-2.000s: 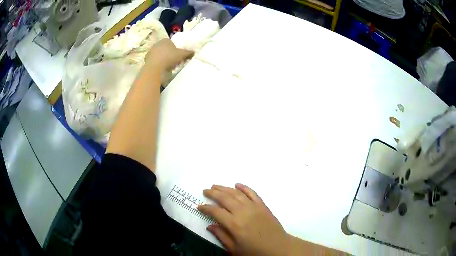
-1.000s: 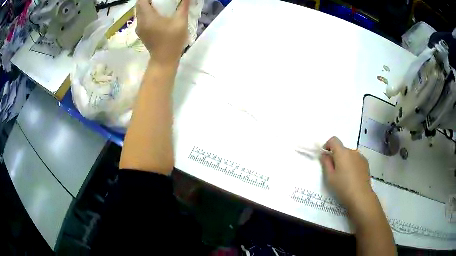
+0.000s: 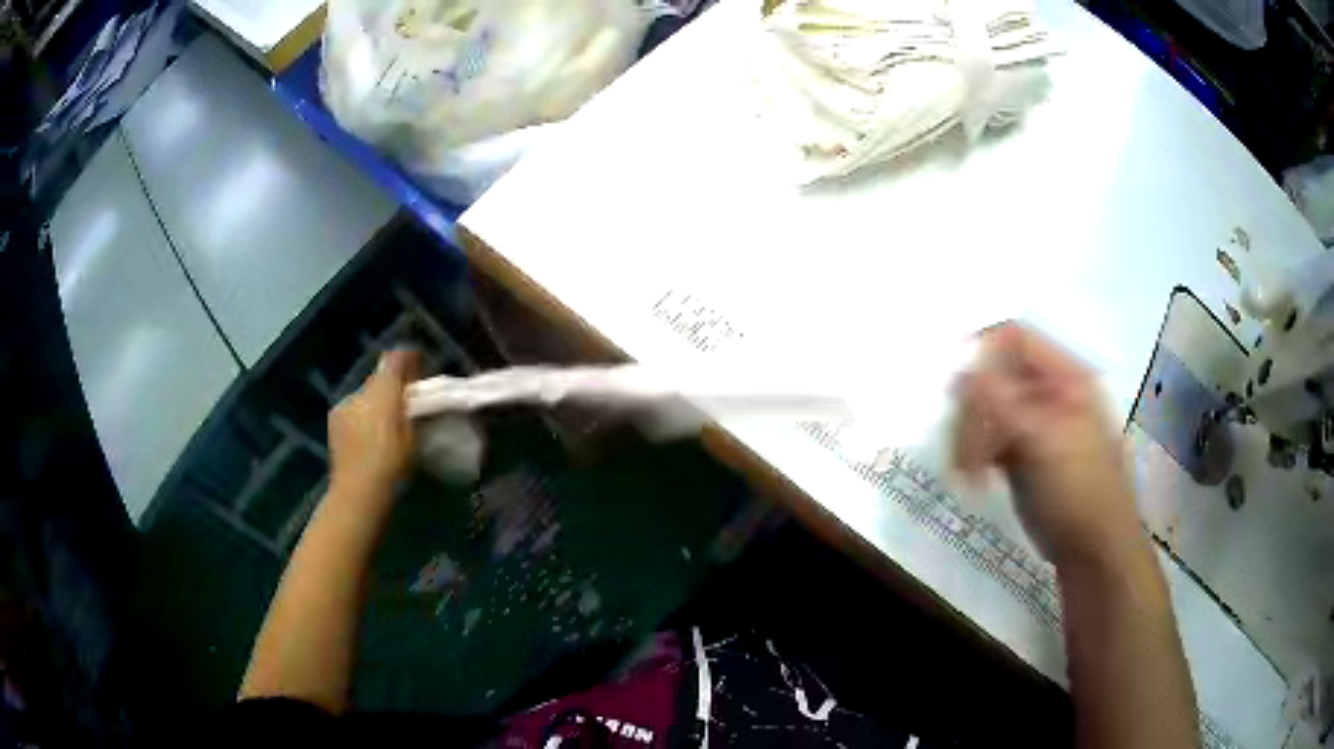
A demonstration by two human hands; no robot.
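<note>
My left hand [image 3: 373, 424] is beyond the table's front edge at the left and grips one end of a white fabric strip [image 3: 585, 388]. The strip stretches right, across the table edge, and its far end is blurred over the table. My right hand [image 3: 1024, 417] is blurred above the table, right of the strip's far end; whether it holds anything cannot be told. A bundle of cream-white cut pieces [image 3: 892, 88], wrapped by a fabric band, lies on the table at the top.
The sewing machine's needle plate [image 3: 1188, 413] and bed are at the right. A ruler scale [image 3: 951, 520] runs along the white table's front edge. A plastic bag with white contents [image 3: 468, 73] is at the upper left. A grey-white side surface [image 3: 190, 264] is at left.
My left hand has come from the bag area down past the front edge, now with a strip. The bundle now lies on the table. My right hand has stayed near the machine. The view has shifted.
</note>
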